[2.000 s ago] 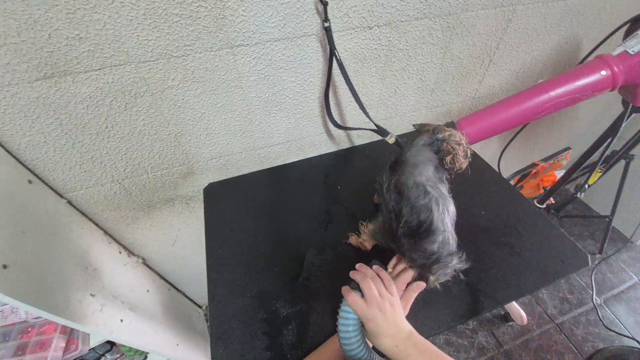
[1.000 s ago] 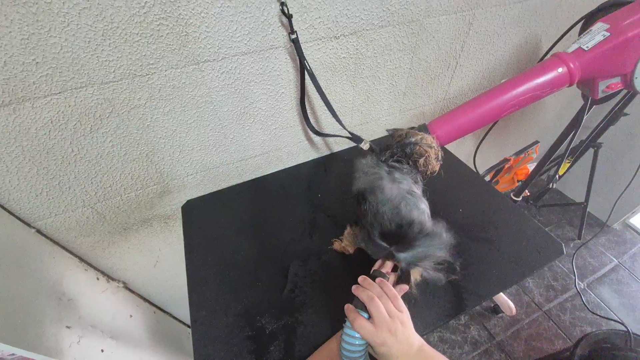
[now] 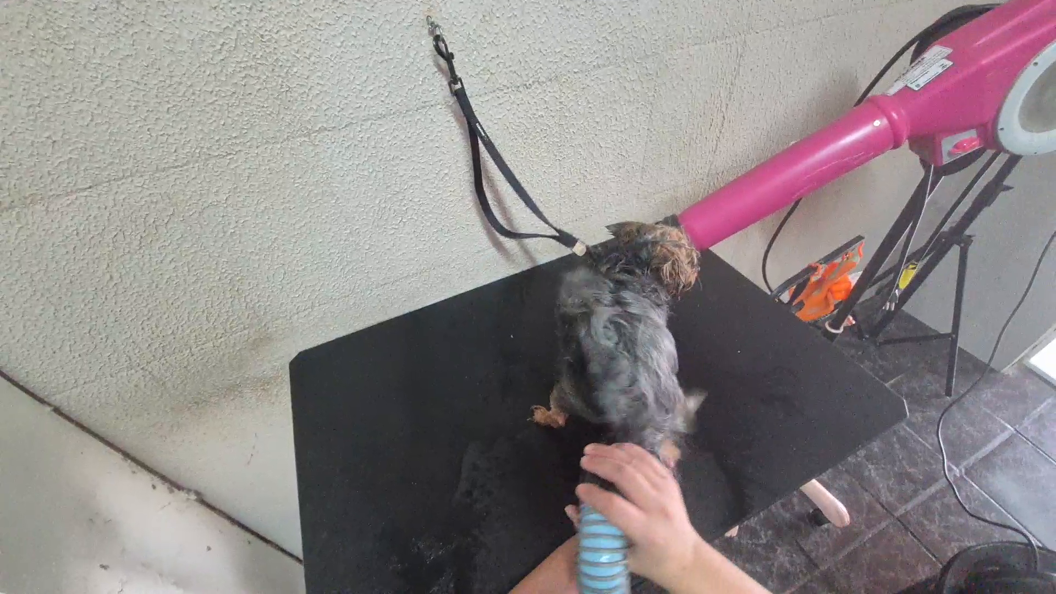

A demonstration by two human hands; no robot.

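Observation:
A small wet dog (image 3: 623, 346) with grey and tan fur stands on a black grooming table (image 3: 388, 462), its head towards the wall and its rear towards me. My right hand (image 3: 639, 503) is wrapped around the dark end of a light blue ribbed dryer hose (image 3: 602, 553), close behind the dog's rear. My left hand (image 3: 572, 516) lies mostly hidden under the hose and right hand; only its edge and forearm show, so its grip cannot be told. A black grooming loop (image 3: 503, 181) hangs from a wall hook and reaches the dog's neck.
A pink stand dryer (image 3: 792, 177) on black tripod legs points its nozzle at the dog's head. Orange and black items (image 3: 829, 285) lie beyond the table's right side. A power cord (image 3: 949, 445) runs down to the tiled floor, near a dark round container (image 3: 990, 569).
The fur at the dog's back and rear has shifted. My left fingers, visible near the dog's rear earlier, are now mostly hidden. The view has moved somewhat.

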